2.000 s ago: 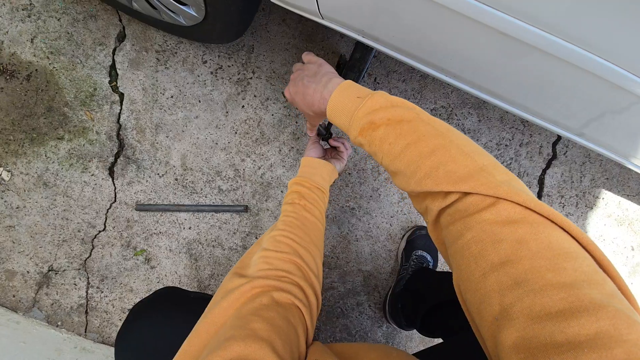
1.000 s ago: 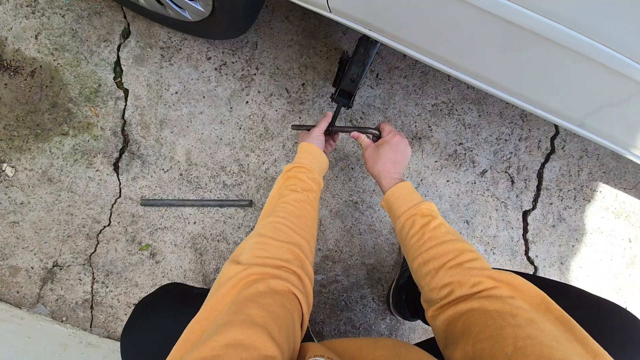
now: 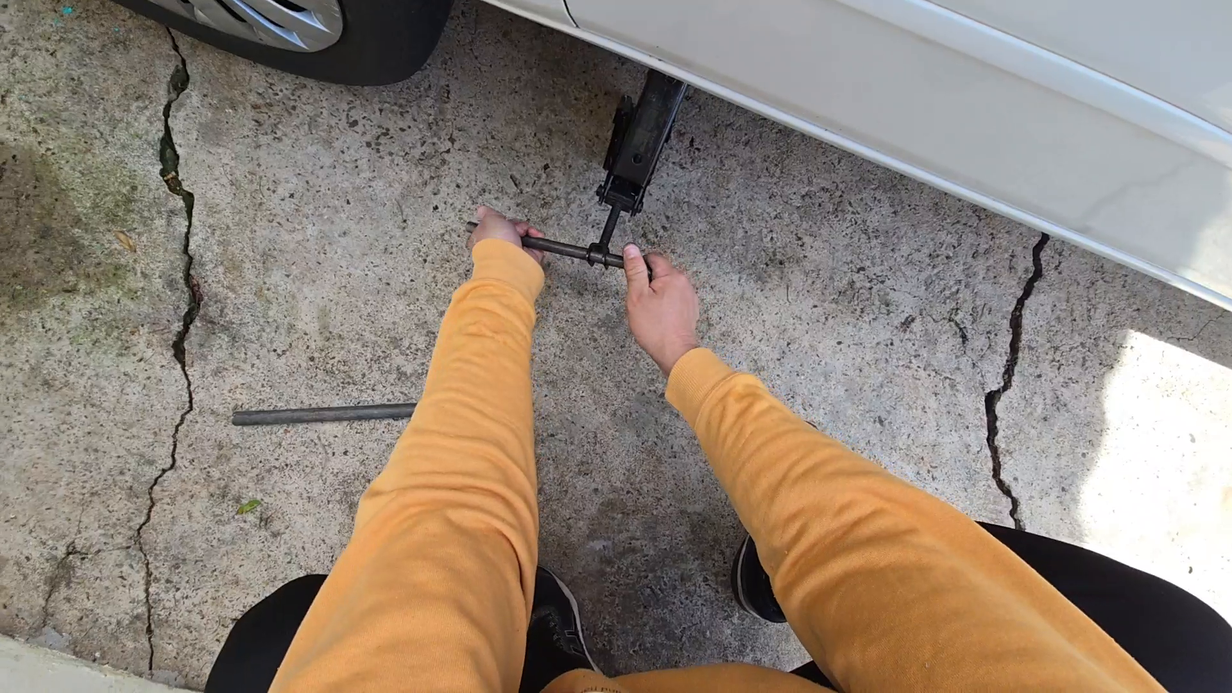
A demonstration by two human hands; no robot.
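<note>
A black metal scissor jack (image 3: 647, 135) lies on the concrete, its far end hidden under the side of a light-coloured car (image 3: 866, 125). From its near end a short rod reaches toward me and meets a dark metal bar (image 3: 566, 248) set crosswise through it. My left hand (image 3: 502, 231) is closed around the bar's left part. The bar's right end is in my right hand (image 3: 659, 298), thumb on top near the joint. To the left, a grey metal rod (image 3: 322, 414) rests on the ground, partly hidden by my left sleeve.
A car tyre (image 3: 395, 43) with a silver wheel cover stands at the upper left. Long cracks run through the concrete (image 3: 847, 337) on both sides. My shoes (image 3: 558, 626) are near the lower edge, and a pale ledge (image 3: 58, 669) crosses the lower left corner.
Two seconds ago my hands were close together near the jack, my right hand above the left. Now they are apart on the crosswise bar, whose angle has changed since one second ago.
</note>
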